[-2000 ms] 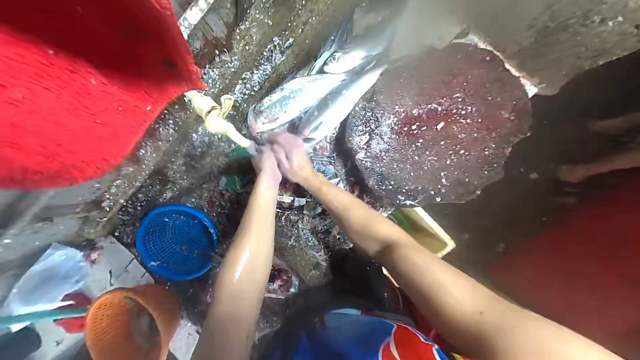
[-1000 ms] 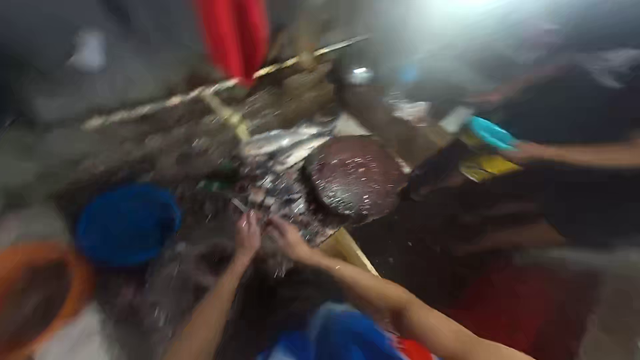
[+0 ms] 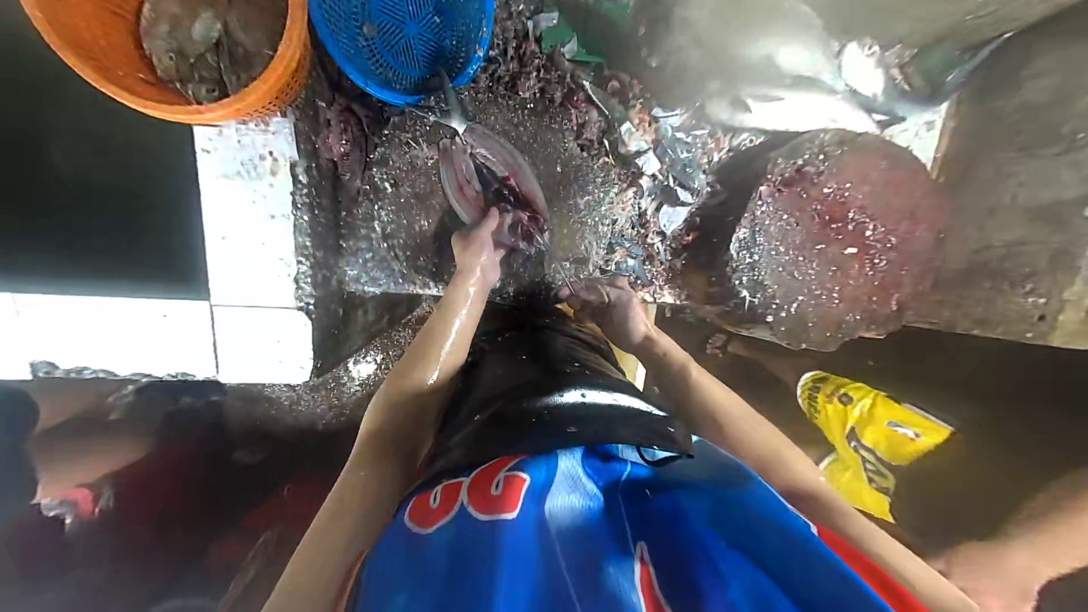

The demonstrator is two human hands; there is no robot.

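Observation:
A gutted fish (image 3: 501,170), split open with dark red flesh showing, lies on the wet, scale-covered worktop. Its tail points up toward the blue basket. My left hand (image 3: 478,249) grips the fish at its lower end. To the right, at the worktop's near edge, my right hand (image 3: 610,308) is closed around something thin that looks like a knife; its handle is hidden in my fingers. Scraps of skin and guts (image 3: 671,170) are heaped up and to the right of my hands.
A blue plastic basket (image 3: 408,42) and an orange basket (image 3: 255,93) holding fish stand at the upper left. A round chopping block (image 3: 841,238) is on the right, with whole fish (image 3: 790,106) behind it. White tiles (image 3: 255,255) edge the left. Another person's arm (image 3: 1020,527) shows lower right.
The view has swung strongly toward the left and down. Both hands have come away from the whole fish near the block, and my left hand now holds an opened fish below the blue basket.

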